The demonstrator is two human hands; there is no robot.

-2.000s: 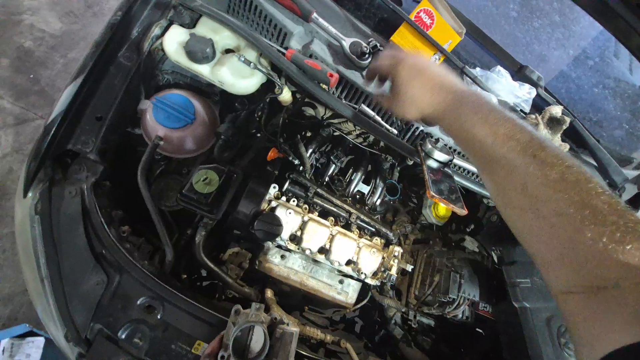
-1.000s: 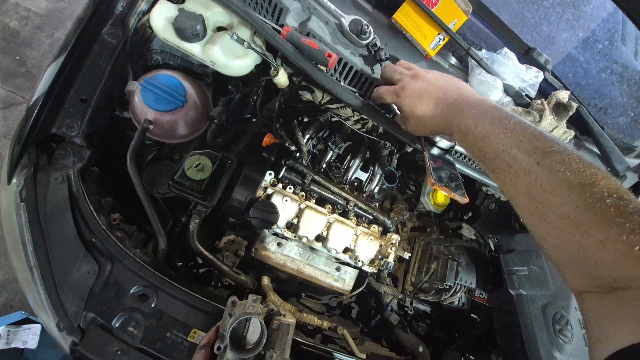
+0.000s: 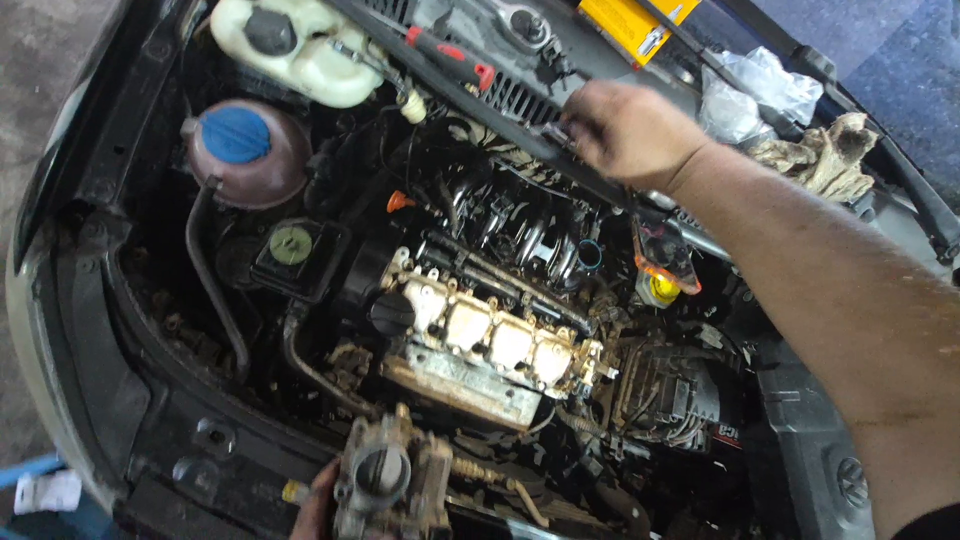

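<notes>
At the bottom of the head view, my left hand (image 3: 319, 504) grips a dirty metal throttle body (image 3: 384, 474) in front of the engine, its round bore turned up toward me. My right hand (image 3: 626, 135) is over the cowl at the windshield's base, fingers curled around or against a small metal piece (image 3: 553, 132); blur hides the exact hold. Just beyond those fingers lie a ratchet (image 3: 527, 27) and a red-and-black-handled tool (image 3: 450, 56) on the cowl. Between the hands is the engine's light metal valve cover (image 3: 480, 330), with the black oil cap (image 3: 391, 309) at its left end.
Coolant tank with blue cap (image 3: 235, 135) and a white reservoir (image 3: 330, 71) stand at the upper left. A yellow box (image 3: 637, 26), a clear plastic bag (image 3: 772, 82) and a dirty cloth glove or rag (image 3: 832, 157) lie at the upper right. A phone-like object (image 3: 664, 251) rests beside the yellow-capped reservoir (image 3: 660, 289).
My right hand has come down from beside the ratchet to the cowl's lower edge. My left hand still holds the throttle body low in view.
</notes>
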